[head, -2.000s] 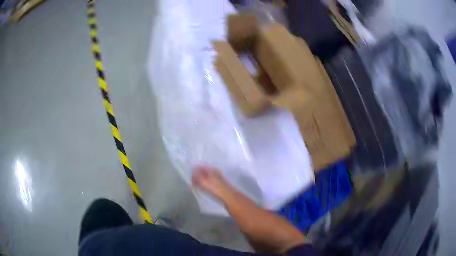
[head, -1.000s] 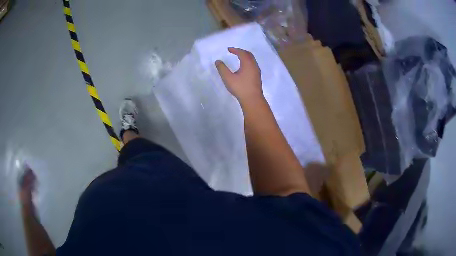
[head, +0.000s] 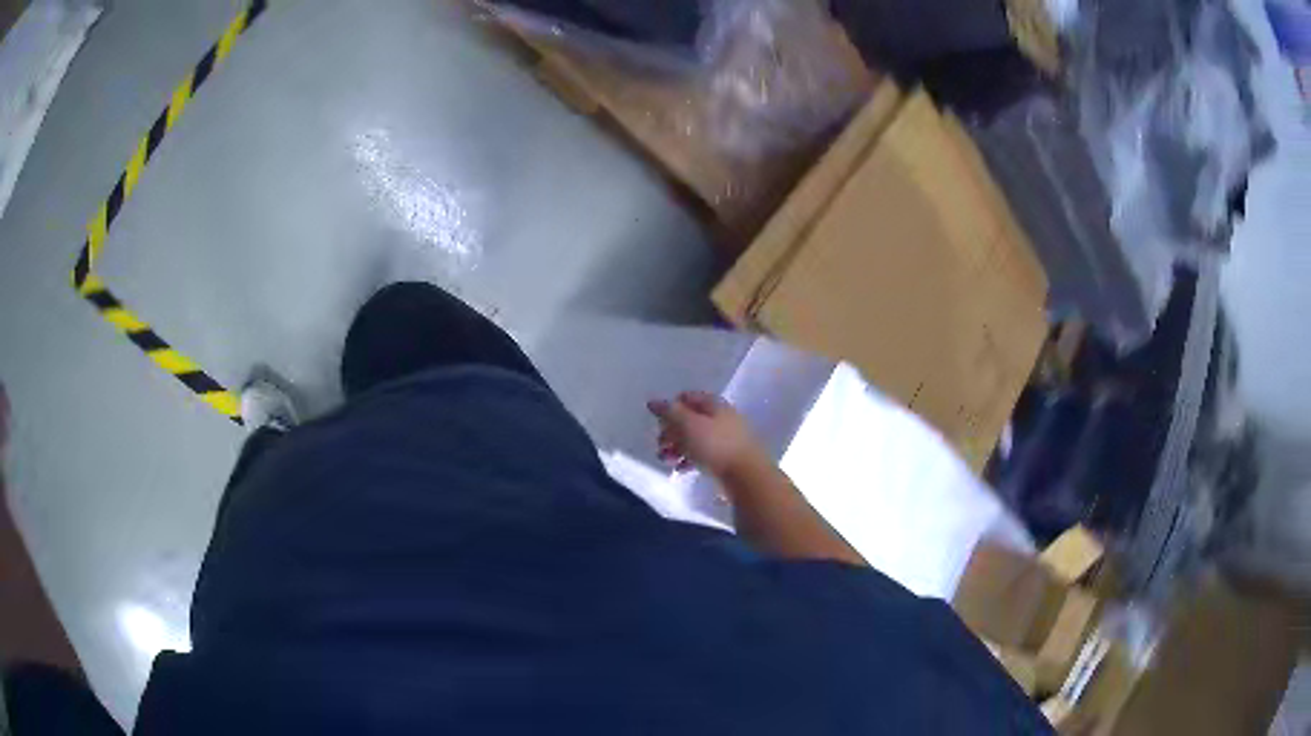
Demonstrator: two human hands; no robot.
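Note:
My right hand (head: 697,431) is bare and a little blurred, near the middle. Its fingers are loosely bent and apart, with nothing visible in them. It is over the left side of a white block or sheet stack (head: 891,482); I cannot tell whether it touches it. My left forearm (head: 32,575) is at the left edge; its hand is almost wholly cut off by the picture's edge. Flat brown cardboard (head: 920,273) lies beyond the white block.
Clear film (head: 776,101) lies over brown cardboard at the top. Dark slotted pieces (head: 1064,216) and film-wrapped bundles are at the right. Cut cardboard pieces (head: 1071,618) are at the lower right. Yellow-black tape (head: 144,338) marks the grey floor at the left, beside a shoe (head: 268,407).
The view has turned and moved. My right hand has moved back from over the white sheet toward my body. My left hand has gone mostly out at the left edge.

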